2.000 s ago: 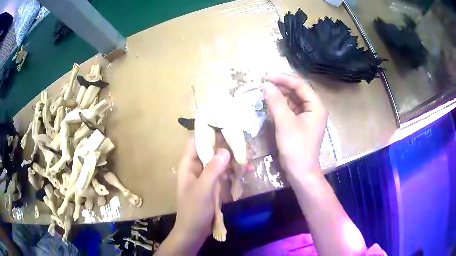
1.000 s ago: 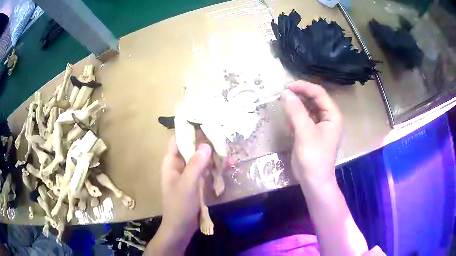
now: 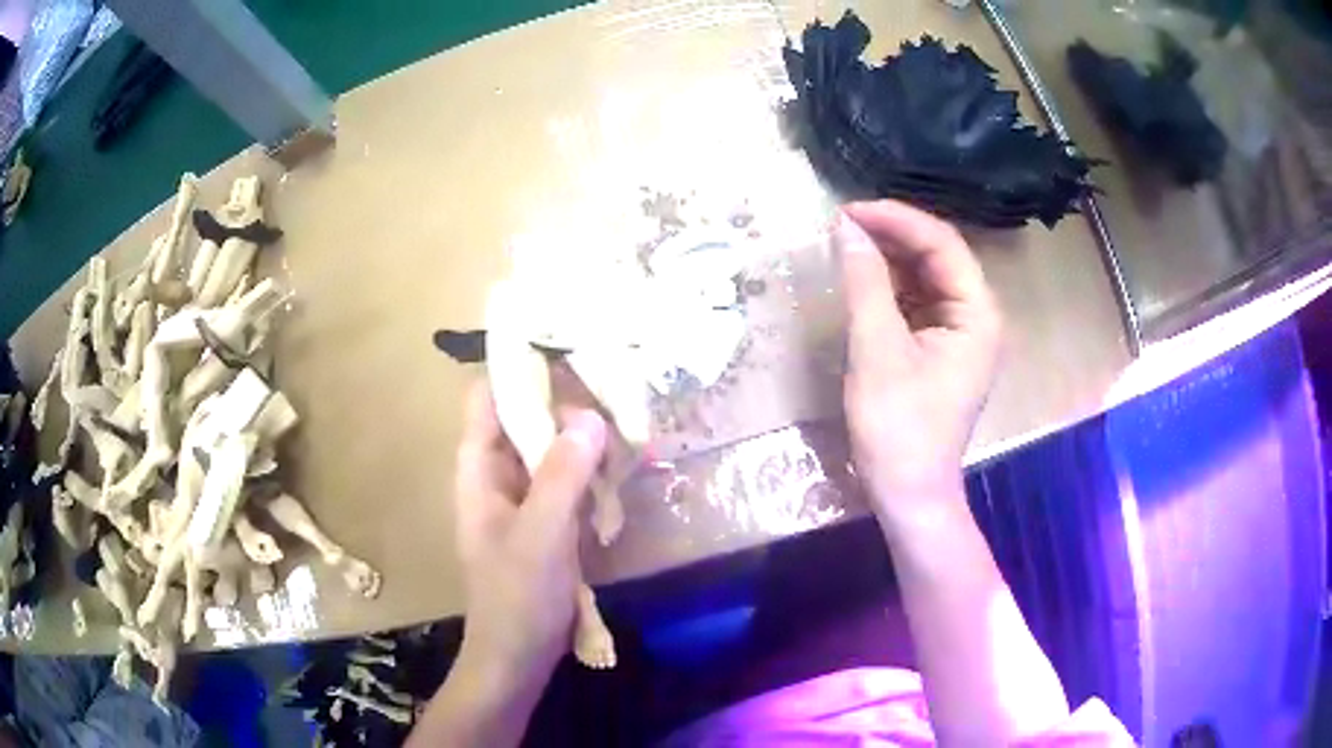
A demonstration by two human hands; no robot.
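My left hand point(image 3: 519, 504) is closed around the legs of a cream figure lower body point(image 3: 519, 387), its bare feet pointing down and a small black hip piece point(image 3: 460, 345) sticking out to the left. Its upper end is lost in glare. My right hand point(image 3: 923, 344) is raised to the right of it, thumb and fingertips pinched together. Something thin may be at the fingertips, but glare hides it. Between the hands lies a stained whitish patch point(image 3: 704, 314) on the work pad.
Cream lower bodies point(image 3: 190, 395) are piled at the left. Black ragged skirt pieces point(image 3: 935, 132) are stacked at upper right, beside the metal edge of a glassy box point(image 3: 1081, 190). A grey post point(image 3: 227, 66) stands at upper left before the green belt point(image 3: 416, 37). Blue-purple light shows below the bench.
My left hand and the lower body have shifted left in the view. My right hand has moved right, away from the whitish patch, compared with two seconds earlier.
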